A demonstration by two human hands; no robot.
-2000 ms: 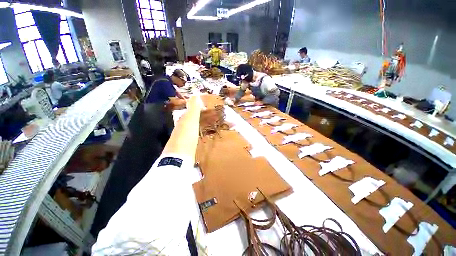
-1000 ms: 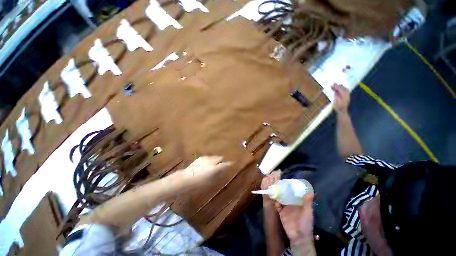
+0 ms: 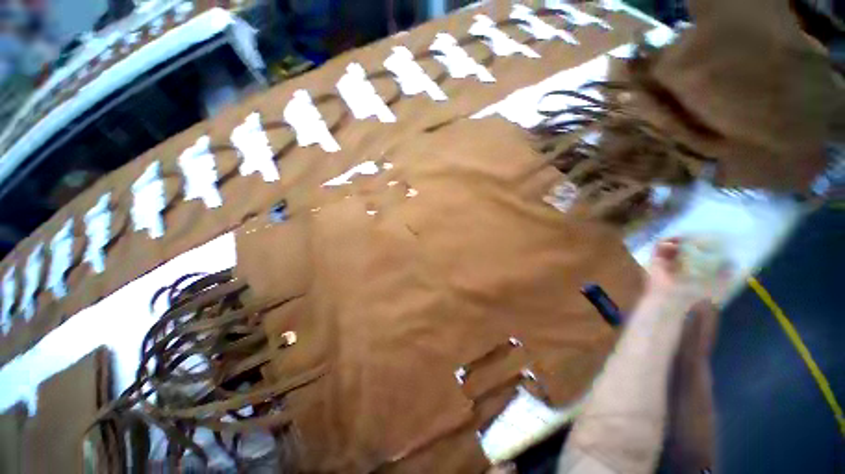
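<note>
A large brown bag body panel (image 3: 417, 278) lies spread in front of me, wrinkled, over other layers. A small notch with whitish corners and a pale strip (image 3: 523, 426) is at its near edge. A black brand label (image 3: 602, 304) lies at its right. My right forearm comes up from the bottom right; my right hand (image 3: 674, 267) is at the panel's right end, around a pale, blurred glue bottle (image 3: 706, 263). My left hand is out of the picture.
Dark strap loops (image 3: 199, 361) lie tangled at the left, and more straps (image 3: 611, 157) at the upper right by a brown stack (image 3: 741, 93). White winged pieces (image 3: 306, 120) line panels behind. Another person's forearm (image 3: 697, 380) is beside mine. Dark floor with a yellow line (image 3: 797, 343) is at right.
My right hand has moved up and right with the bottle, from the near edge to the panel's right end. My left hand has left the picture. The view has shifted, and the striped sleeves are gone.
</note>
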